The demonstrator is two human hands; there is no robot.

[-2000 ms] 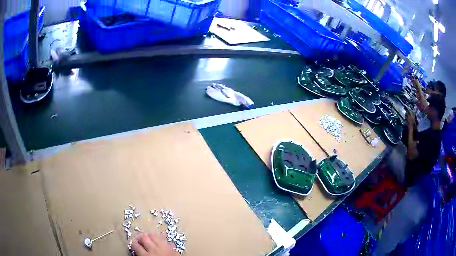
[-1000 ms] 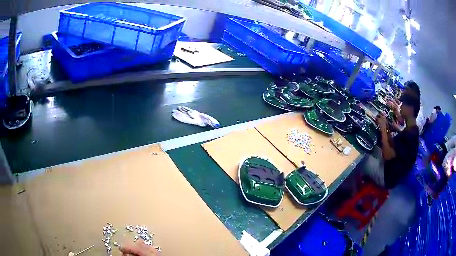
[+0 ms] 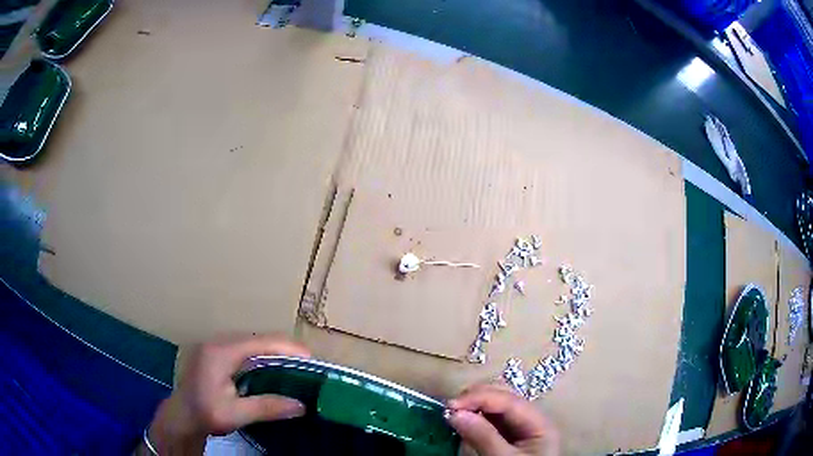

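Observation:
A green housing with a bright rim is tilted at the bottom of the view, partly cut off by the edge. My left hand grips its left end, thumb over the face. My right hand is at its right end, thumb and finger pinched at the rim; a tiny pale piece seems to show there, too small to tell. Small white-silver fittings lie in a U shape on the cardboard mat. A thin pale stick reaches a white blob on the cardboard pad.
Two green housings lie at the far left. Two more lie at the right on other cardboard, near more fittings. A pale glove or cloth lies on the green surface. A grey post base stands at the top.
The view has swung left and down. A green housing is now in my hands. My left hand has come into view; my right hand has moved from the fittings to the housing.

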